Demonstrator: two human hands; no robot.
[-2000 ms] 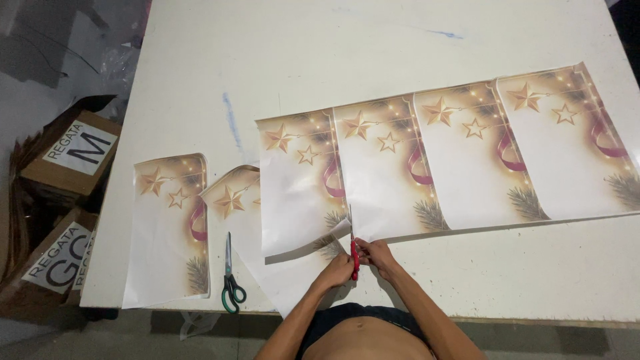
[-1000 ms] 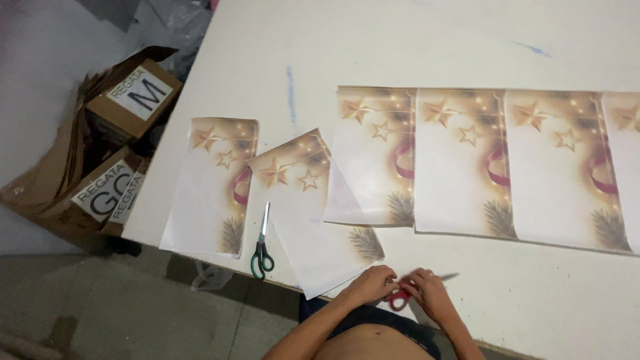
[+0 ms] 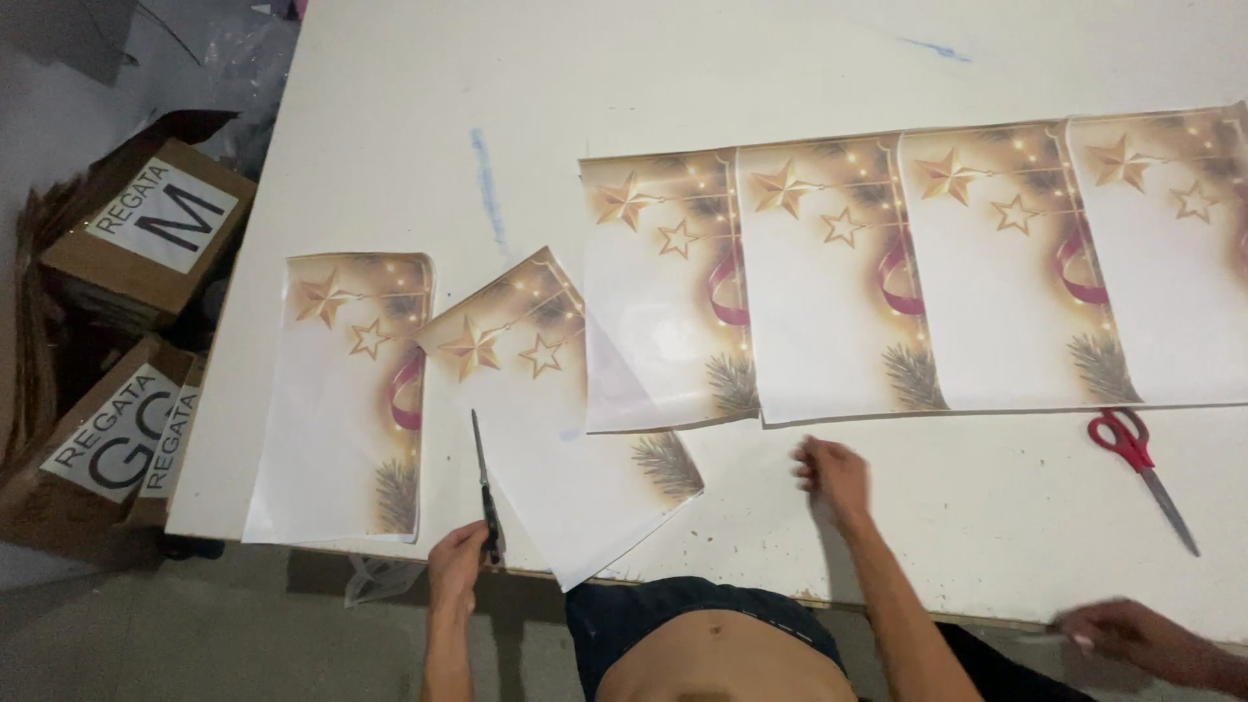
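Observation:
At the front left of the white table, my left hand (image 3: 456,565) is at the handles of dark-handled scissors (image 3: 486,487), its fingers partly hidden, so the grip is unclear. My right hand (image 3: 831,476) hangs just below the row of printed sheets, fingers curled, holding nothing visible. Red-handled scissors (image 3: 1141,468) lie on the table at the right. A separate printed sheet with gold stars (image 3: 341,409) lies at the left; a tilted one (image 3: 526,439) lies beside it, partly under the joined printed sheets (image 3: 829,341).
Another person's hand (image 3: 1121,634) is at the table's front edge on the lower right. Cardboard boxes (image 3: 219,185) with printed labels stand on the floor left of the table (image 3: 731,68). A clear plastic bag (image 3: 385,580) is below the front edge.
The red-handled scissors, in my hands earlier, now lie on the table at the right. My left hand has moved left to the dark-handled scissors. Another person's hand has come into view.

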